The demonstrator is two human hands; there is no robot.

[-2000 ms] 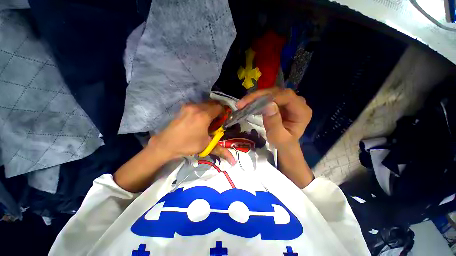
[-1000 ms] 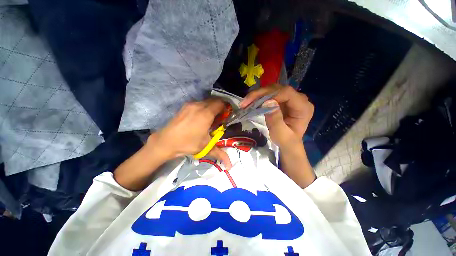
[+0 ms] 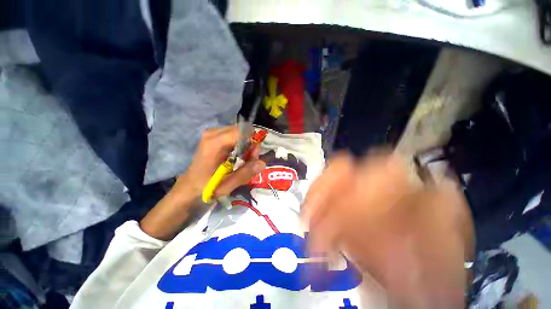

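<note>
Scissors [image 3: 220, 176] with one yellow and one red-orange handle loop are in my left hand [image 3: 221, 158], in front of the chest. Their grey blades point up and away, blurred. My right hand [image 3: 386, 223] is large and strongly blurred at the lower right, close to the camera and apart from the scissors. Whether it holds something small cannot be told. Light grey backing pieces [image 3: 193, 90] and dark cloth panels [image 3: 90, 84] hang to the left, beyond my left hand.
A pale table edge [image 3: 374, 27] crosses the top, with a thin cable on it at the right. Red cloth [image 3: 293, 99] with a yellow cross [image 3: 274, 98] lies beyond my hands. A dark fabric pile [image 3: 513, 163] is at the right. My white shirt [image 3: 139, 274] fills the bottom.
My right hand has left the scissor blades and moved right, down and nearer the camera. The scissors have swung to point more upward in my left hand. The view has shifted, showing more table.
</note>
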